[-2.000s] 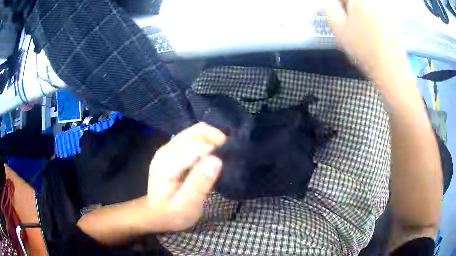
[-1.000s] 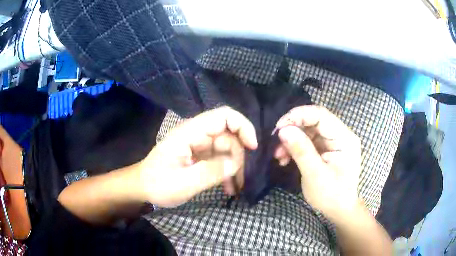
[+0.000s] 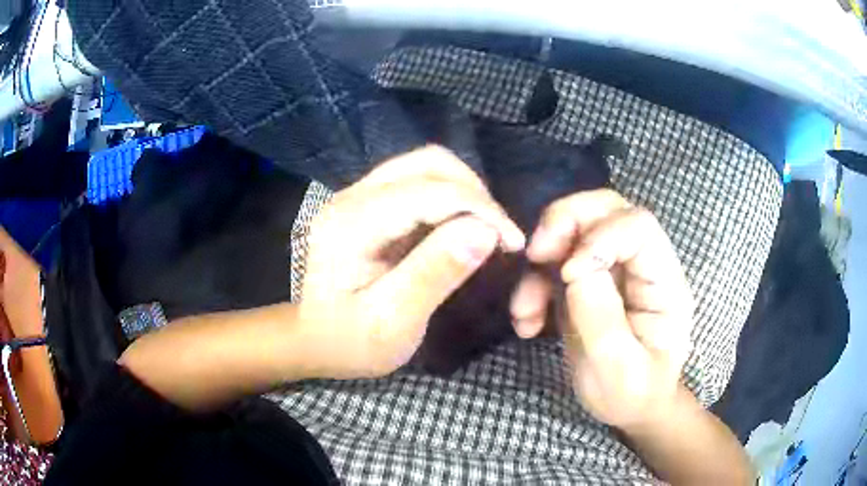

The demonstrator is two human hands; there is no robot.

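Observation:
The dark garment with a pale windowpane check (image 3: 228,71) hangs from the white table at the upper left down to my lap. Its plain black part (image 3: 542,171) lies on the checked apron (image 3: 703,180), behind my fingers. My left hand (image 3: 399,275) is raised over it, with thumb and index finger close together at the black cloth; whether they pinch it is unclear. My right hand (image 3: 608,294) is beside it, fingers curled, thumb near the index finger. Something tiny may be between those fingertips, too small to tell.
The white table edge (image 3: 608,21) crosses the top. A blue ribbed container (image 3: 119,171) and black cloth (image 3: 219,233) are at the left. Another person's arm with a wristband (image 3: 33,384) shows at the far left edge. More black cloth (image 3: 799,304) hangs at the right.
My right hand came down from the table to my left hand over the lap. Since a second ago both hands have drawn closer together, and my left thumb and index finger have closed up.

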